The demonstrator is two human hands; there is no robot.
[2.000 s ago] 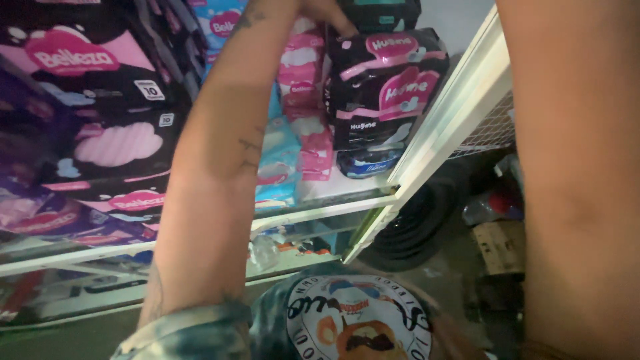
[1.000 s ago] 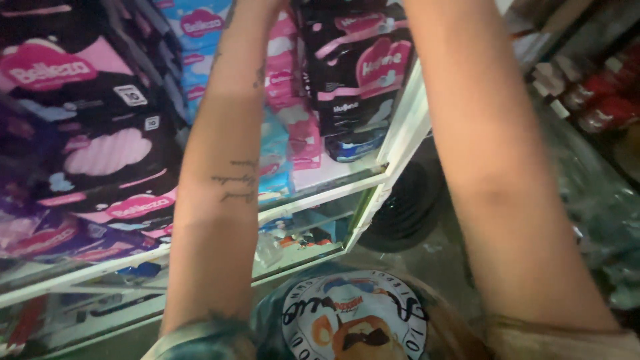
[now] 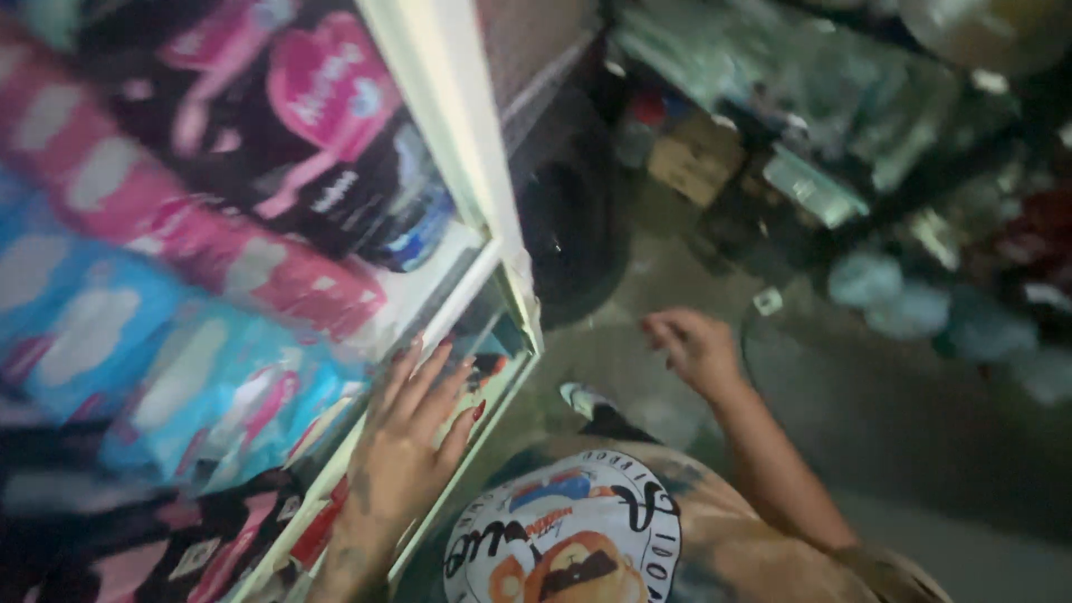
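Observation:
My left hand (image 3: 406,444) rests with its fingers apart on the pale front edge of the glass-fronted shelf (image 3: 456,293), holding nothing. Beside it, on the shelf, lie blue plastic packs (image 3: 243,394) and a row of pink packs (image 3: 251,260). Farther back stands a black pack with a pink heart-shaped label (image 3: 335,92). My right hand (image 3: 691,347) hangs over the floor, away from the shelf, its fingers loosely curled; whether anything is in them cannot be told.
The white corner post (image 3: 469,134) of the shelf rises beside a round black object (image 3: 569,226) on the floor. Beyond lie a small cardboard box (image 3: 695,159) and clear plastic-wrapped goods (image 3: 888,100). Black and pink packs (image 3: 218,536) fill the lower left.
Both hands have come back from over the packs: the left onto the shelf edge, the right out over the floor. The view has swung to the right.

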